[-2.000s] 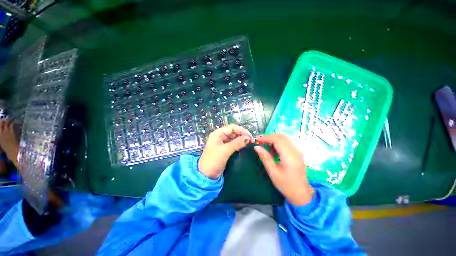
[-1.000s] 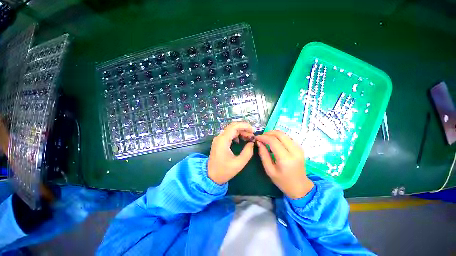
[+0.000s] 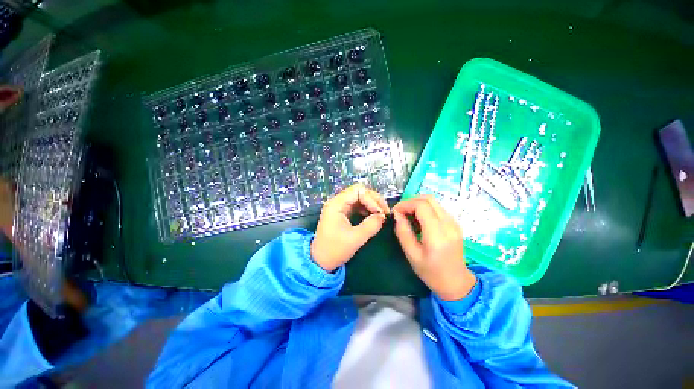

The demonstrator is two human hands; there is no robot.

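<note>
My left hand and my right hand meet fingertip to fingertip just below the tray's lower right corner. Between the fingertips is a tiny dark component, mostly hidden by the fingers. A large clear blister tray lies tilted on the green bench, ahead and to the left, with dark round parts in its pockets. A green plastic bin stands to the right of my right hand. It holds white strips with dark dots and many loose white bits.
Tweezers lie at the bin's right side. A dark pen-like tool and a phone are at far right. At left, a neighbour's hands and blue sleeve show by an upright clear tray. A dark box and cable lie beside it.
My hands stay together, with the fingers slightly shifted around the tiny part. The whole view has shifted a little. The neighbour's hand has appeared higher at the left edge.
</note>
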